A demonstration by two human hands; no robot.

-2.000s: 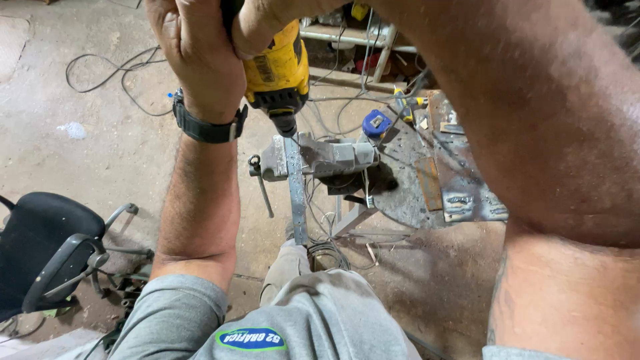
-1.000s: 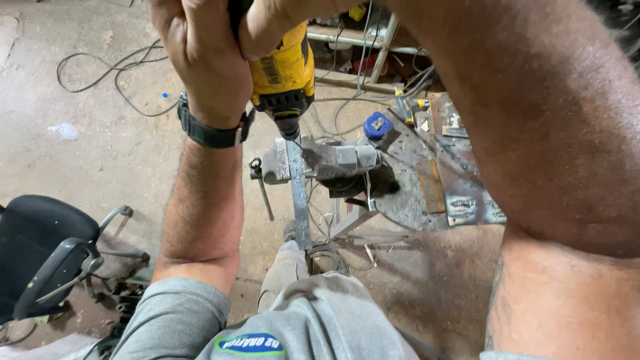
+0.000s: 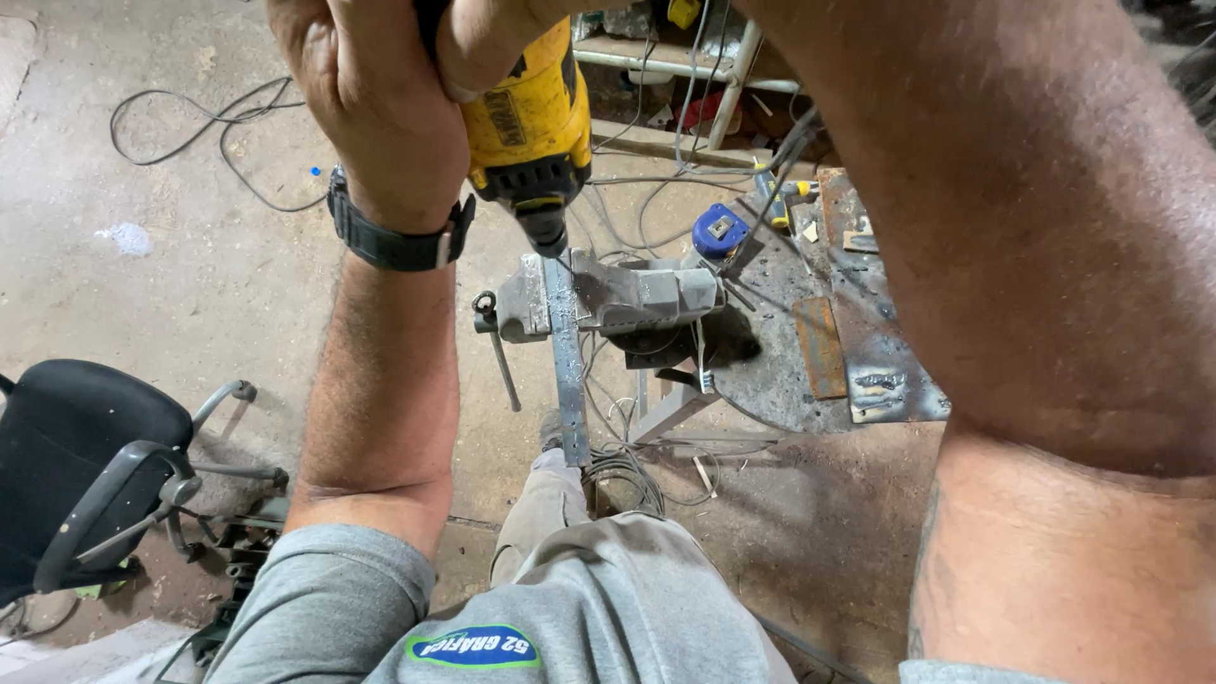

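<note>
A yellow and black DeWalt power drill (image 3: 532, 114) points down at a flat metal bar (image 3: 567, 370) clamped in the jaws of a grey bench vise (image 3: 636, 296). Metal chips lie on the bar around the drill's tip; the contact point is hard to see. My left hand (image 3: 380, 104), with a black watch on the wrist, is wrapped round the drill's upper body. At the top edge my right hand (image 3: 503, 33) is also on the drill, mostly cut off by the frame. The vise handle (image 3: 503, 356) hangs at the left of the vise.
Right of the vise, a round metal table (image 3: 779, 380) carries a blue tape measure (image 3: 719, 231), a rusty plate (image 3: 819, 348) and a yellow-handled tool (image 3: 774, 195). A black office chair (image 3: 95, 456) stands at left. Cables (image 3: 622, 475) lie coiled on the floor below the vise. A shelf (image 3: 655, 59) stands behind.
</note>
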